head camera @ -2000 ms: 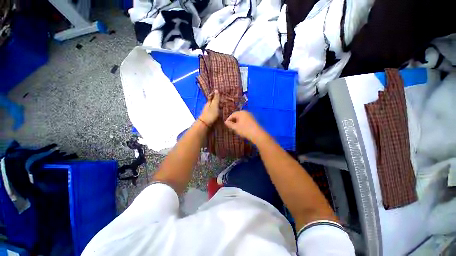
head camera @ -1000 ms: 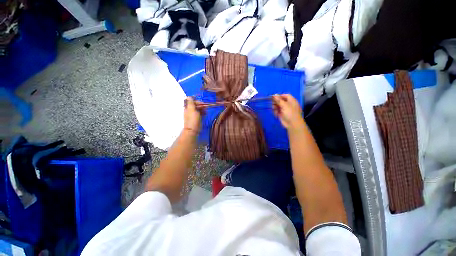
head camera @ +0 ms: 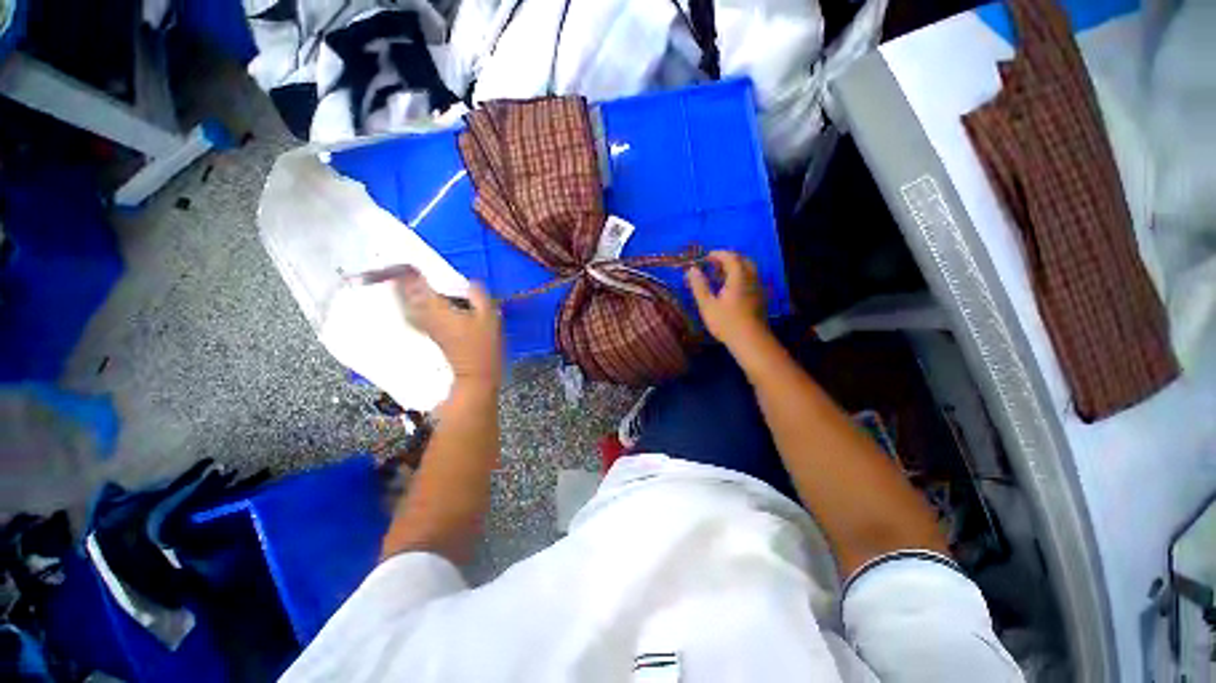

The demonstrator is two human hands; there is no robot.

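The bundle of checked red-brown pieces [head camera: 543, 178] lies on the blue crate [head camera: 687, 147], cinched in the middle like a bow by a narrow tie strip [head camera: 536, 288]. A small white tag [head camera: 615, 238] sits at the cinch. My left hand [head camera: 460, 324], slightly blurred, is left of the bundle over the white material and holds one end of the strip. My right hand [head camera: 728, 294] is right of the cinch and pinches the other end. Both hands are bare.
A white flat piece [head camera: 340, 234] hangs over the crate's left side. Black-and-white garments [head camera: 574, 47] are piled beyond. A white table [head camera: 934, 100] on the right bears a checked panel [head camera: 1074, 227]. Another blue crate [head camera: 314, 534] with dark fabric stands lower left.
My hands went from gathering the bundle's middle to pulling the strip ends apart around it. The bundle is now cinched and tilted. The view has turned, and my left hand moved outward.
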